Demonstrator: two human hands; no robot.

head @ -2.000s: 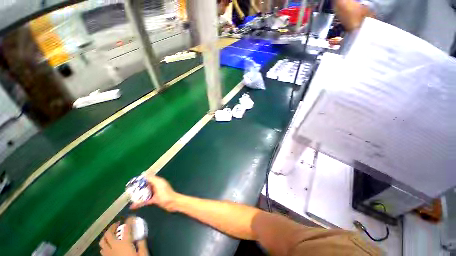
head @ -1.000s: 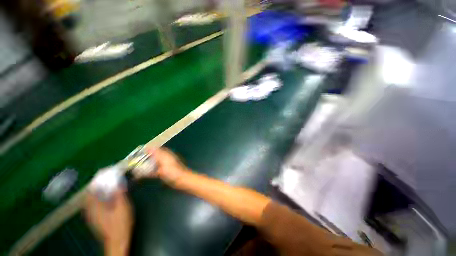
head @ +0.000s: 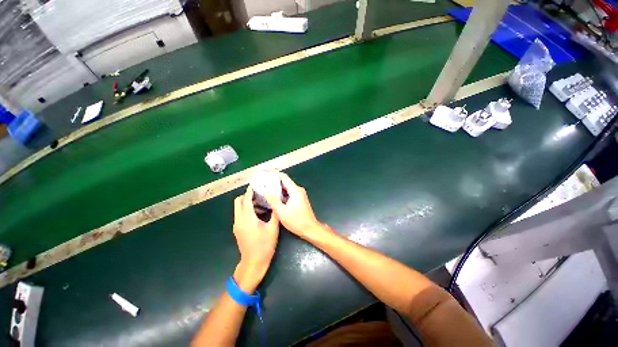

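My left hand (head: pixel 255 234), with a blue strap on its wrist, and my right hand (head: pixel 296 207) are together just on my side of the pale rail. Both grip one white plug unit (head: pixel 265 184) between them. Its smooth white top shows, with dark gaps below between the fingers. Whether it is fully closed is hidden by the fingers. An inner assembly (head: pixel 221 158), white with mixed small parts, lies alone on the green belt just beyond the rail.
Several white plug units (head: pixel 478 122) lie by the post (head: pixel 467 51). A clear plastic bag (head: pixel 531 73), rows of white units (head: pixel 588 101) and a blue sheet (head: pixel 522 32) are at right. A small white piece (head: pixel 125 304) and a long white bar (head: pixel 26 315) lie at left. A black cable (head: pixel 501 220) edges the bench.
My hands, apart with a piece in each before, are now together on one white unit. The view has turned left, and the left wrist strap now shows.
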